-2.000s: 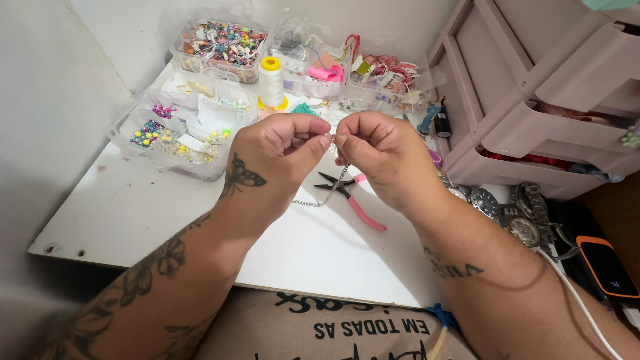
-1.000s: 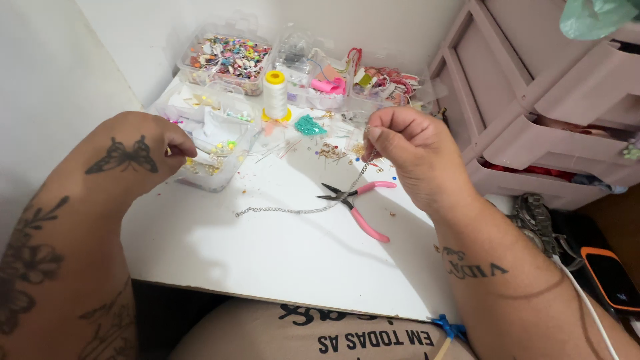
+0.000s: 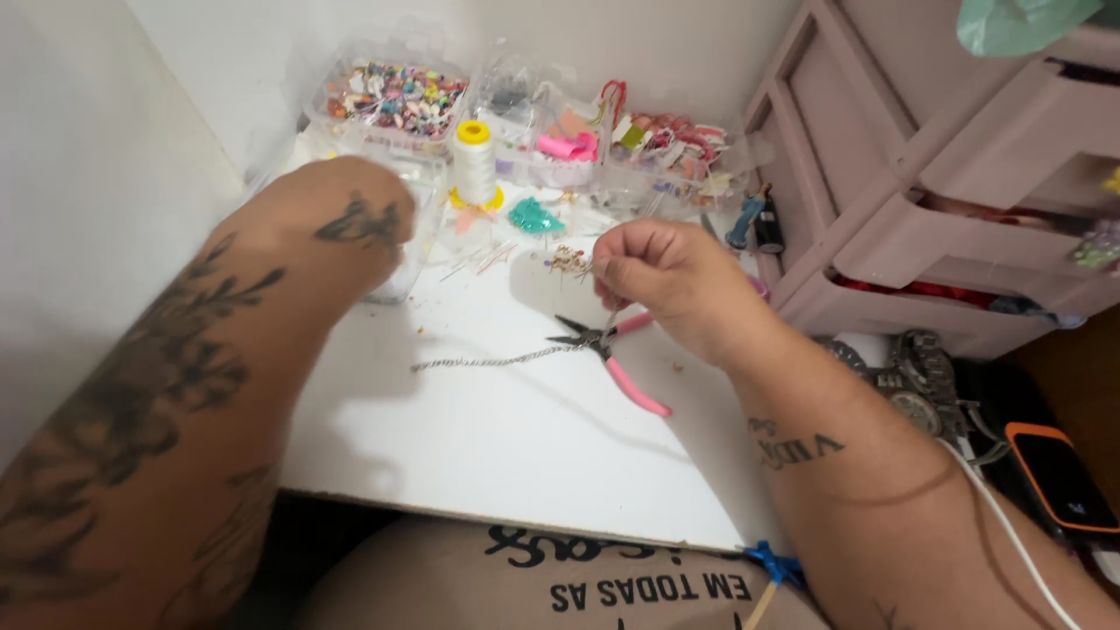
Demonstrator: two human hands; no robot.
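Note:
My right hand (image 3: 652,262) pinches one end of a thin metal chain (image 3: 499,360), whose rest runs down across the pliers and lies leftward on the white table. Below that hand lie pliers with pink handles (image 3: 637,389) and dark jaws, spread apart. My left hand (image 3: 350,223) is over the clear plastic box (image 3: 411,280) at the left; its fingers are hidden behind the back of the hand, so what it holds cannot be seen. Small gold-coloured findings (image 3: 570,260) lie just left of my right hand.
Behind stand a white thread spool (image 3: 475,166), a bead box (image 3: 394,101) and boxes of craft pieces (image 3: 674,149). A teal bead heap (image 3: 535,215) lies before them. Pink drawers (image 3: 954,254) and several wristwatches (image 3: 914,411) are at the right. The table's front edge (image 3: 525,525) is near my lap.
My hands were together at first; then my left hand moved away to the left box, where it now reaches further back. My right hand keeps the chain, which now hangs over the pliers.

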